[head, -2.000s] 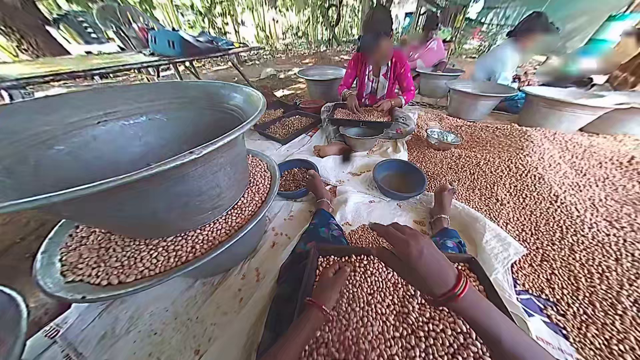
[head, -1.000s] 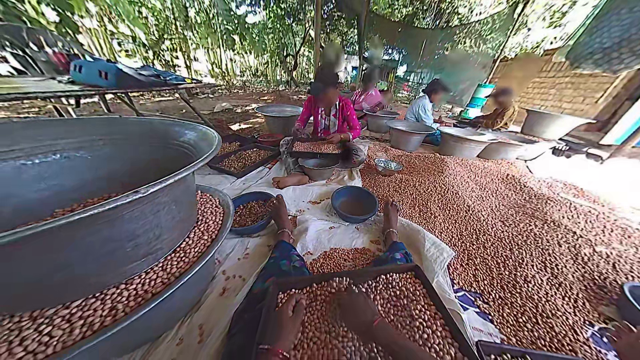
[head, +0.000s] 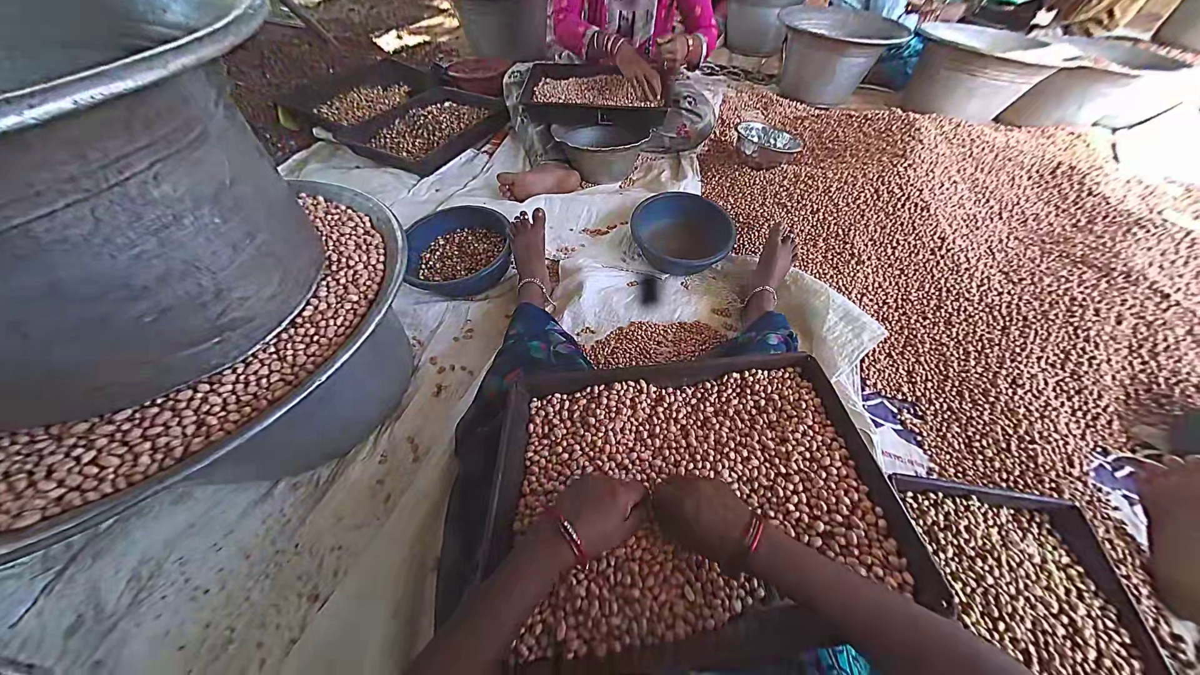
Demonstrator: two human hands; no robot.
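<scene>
A dark rectangular tray (head: 839, 412) full of reddish-brown nuts or seeds (head: 684, 422) rests across my lap. My left hand (head: 600, 513) and my right hand (head: 701, 517) meet, or nearly meet, over the nuts in the middle of the tray, both with backs up. Their fingers are curled down and mostly hidden, so whether either holds nuts does not show. Red bangles circle both wrists. A small heap of nuts (head: 656, 343) lies on the cloth between my legs, just beyond the tray.
Large metal basins (head: 375, 375) stand at left, one inside another above nuts. Blue bowls (head: 682, 234) sit near my feet. A wide nut pile (head: 1012, 281) covers the right. A second tray (head: 984, 492) and another person's hand (head: 1172, 544) are at right; a person (head: 637, 37) with a tray sits opposite.
My right hand, raised over the tray's far part two seconds ago, is down on the nuts beside my left hand. The view has tilted down since one second ago.
</scene>
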